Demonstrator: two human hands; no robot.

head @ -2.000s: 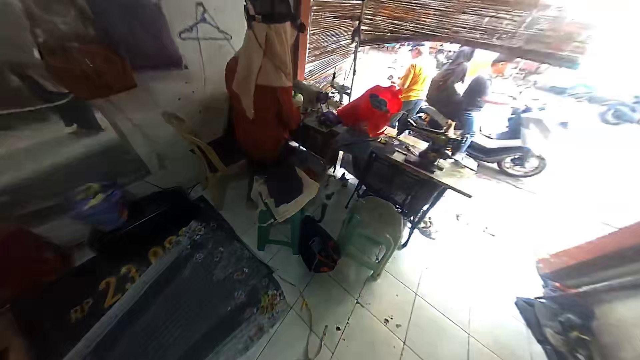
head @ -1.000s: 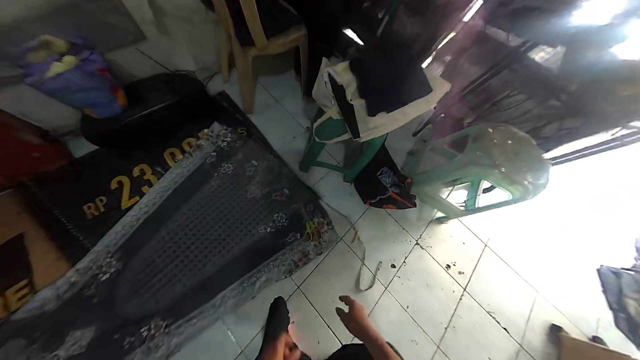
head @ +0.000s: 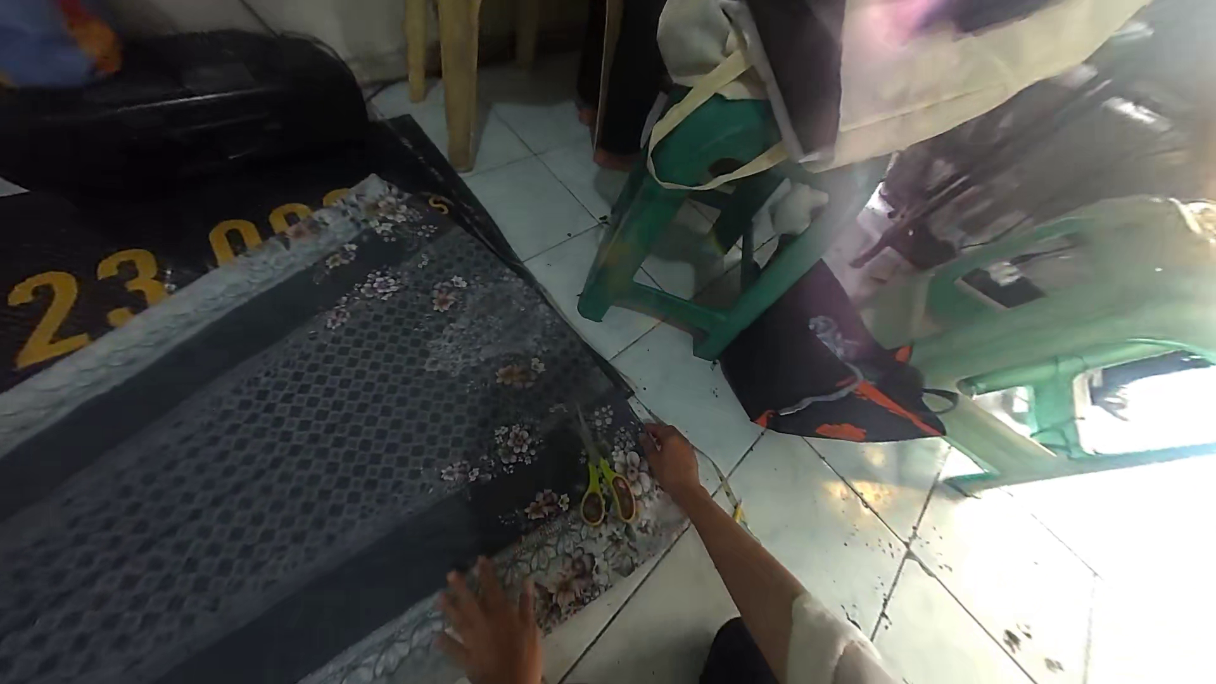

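Observation:
A grey cloth with a floral border lies spread on the floor. Scissors with yellow-green handles rest on it near its right corner, blades pointing up the view. Just right of them, my right hand is at the cloth's edge with its fingers bent; whether it grips anything is unclear. A thin pale strip, perhaps a measuring tape, runs on the tiles beside my right wrist. My left hand, fingers spread and holding nothing, is over the cloth's lower border.
Under the cloth is a black banner with yellow numerals. A green plastic stool bears pale fabric; a black and orange bag lies by its legs. Another green stool stands right, wooden chair legs at the back.
The view has moved down and closer to the cloth. My right hand was over the bare tiles one second ago and is now at the cloth's right corner; my left hand has come over its lower border.

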